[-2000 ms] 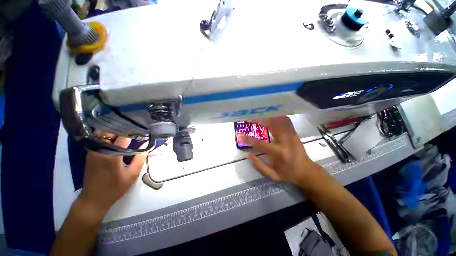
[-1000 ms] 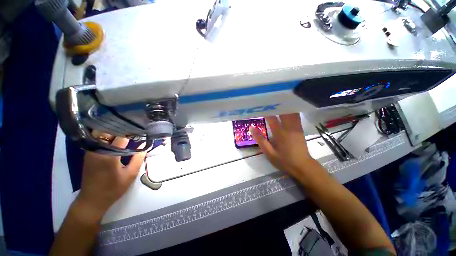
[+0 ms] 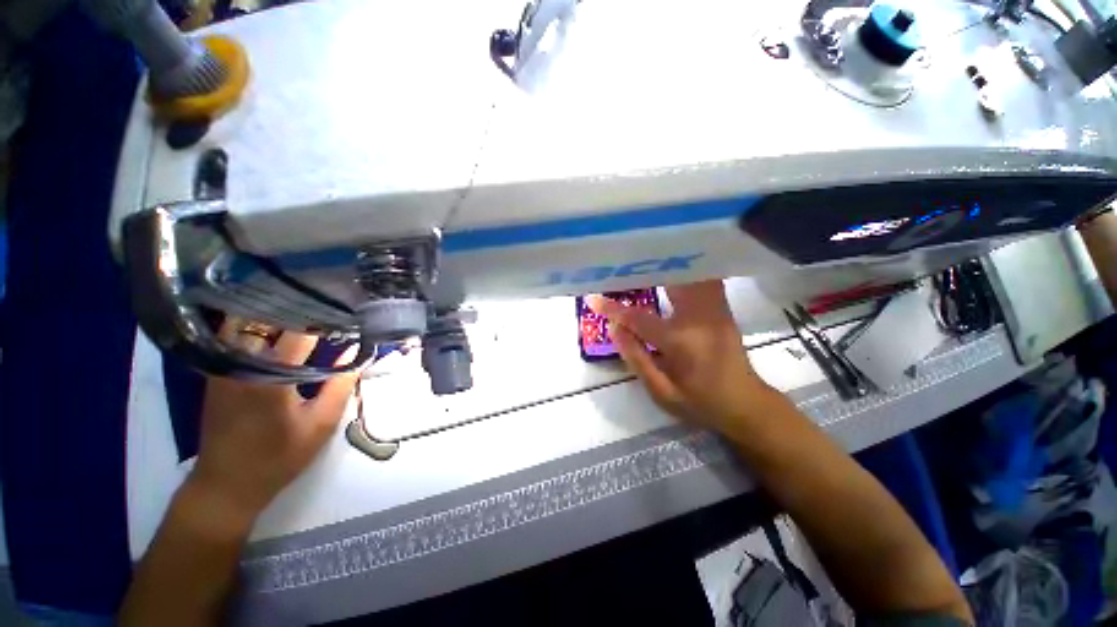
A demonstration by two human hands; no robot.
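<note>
The smartphone (image 3: 598,333) lies flat under the white sewing machine arm (image 3: 588,135), its pink-purple screen lit. My right hand (image 3: 692,355) is over the phone's right side, fingers apart and holding nothing, with fingertips at the screen. My left hand (image 3: 266,410) lies on the bed at the machine's head, partly hidden behind the curved metal guard (image 3: 165,294). Its fingers are at the edge of navy-blue fabric (image 3: 186,398); whether they grip it cannot be told. The needle area is mostly hidden.
Dark snips (image 3: 827,353) and a red tool (image 3: 864,294) lie right of my right hand. A black cord (image 3: 965,300) lies beyond them. A printed ruler (image 3: 490,514) runs along the table's front edge. Navy fabric (image 3: 61,319) hangs at the left. Part of another person's arm (image 3: 1101,251) shows at the right edge.
My right hand has shifted over the phone, its fingertips now further across the screen. My left hand has stayed in place. A person's arm has appeared at the right edge.
</note>
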